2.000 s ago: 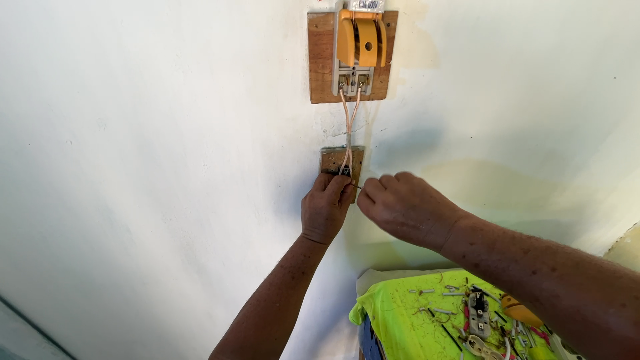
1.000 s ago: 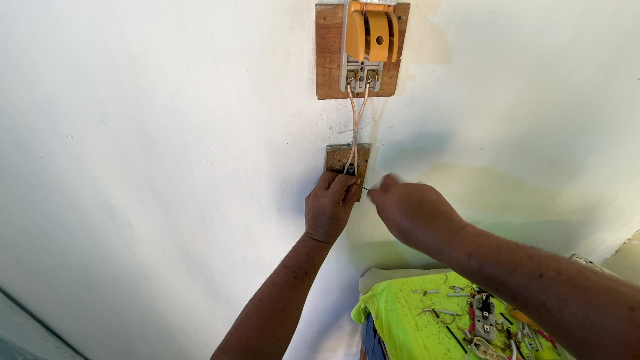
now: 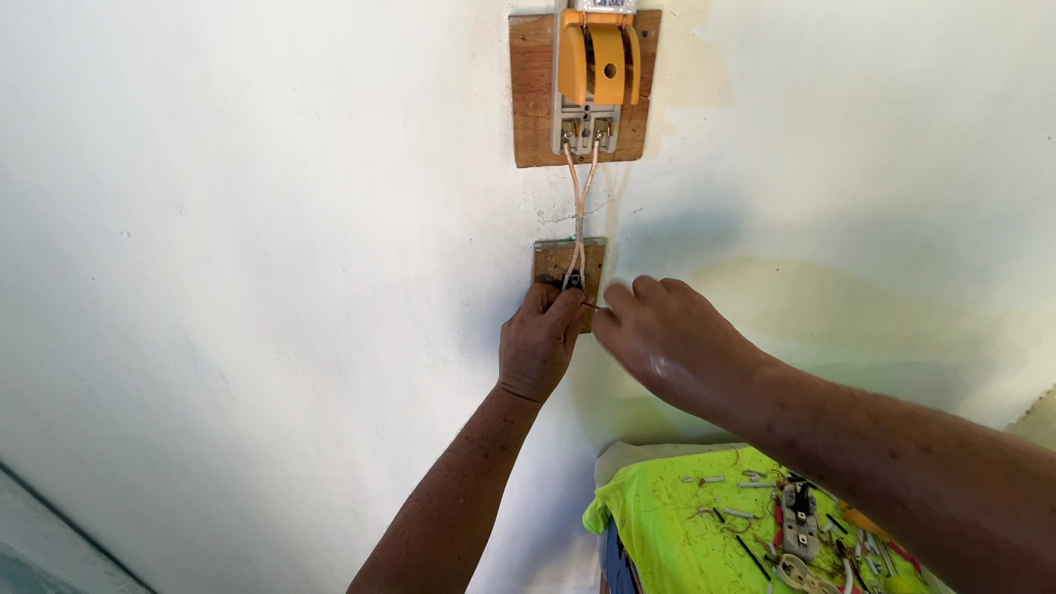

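My left hand (image 3: 540, 338) grips a small black electrical fitting (image 3: 572, 281) against the lower wooden block (image 3: 557, 257) on the wall. At the right of that block my right hand (image 3: 652, 330), slightly blurred, pinches a thin dark wire end (image 3: 590, 305) that reaches toward my left fingertips. Two light-coloured wires (image 3: 579, 227) run down to the fitting from the terminals of a knife switch (image 3: 587, 124) with an orange cover (image 3: 606, 62). This switch is mounted on the upper wooden board (image 3: 534, 91). My fingers hide much of the fitting.
Below my right arm, a bright yellow-green cloth (image 3: 660, 503) covers a surface. Scattered on it are wire scraps, sleeve pieces, a grey electrical part with metal contacts (image 3: 799, 520) and a cream-coloured fitting (image 3: 800, 573). The painted wall (image 3: 289, 247) stands behind both hands.
My left hand stays at the lower block with the fitting. My right hand shifts slightly beside it and is blurred in the last two views.
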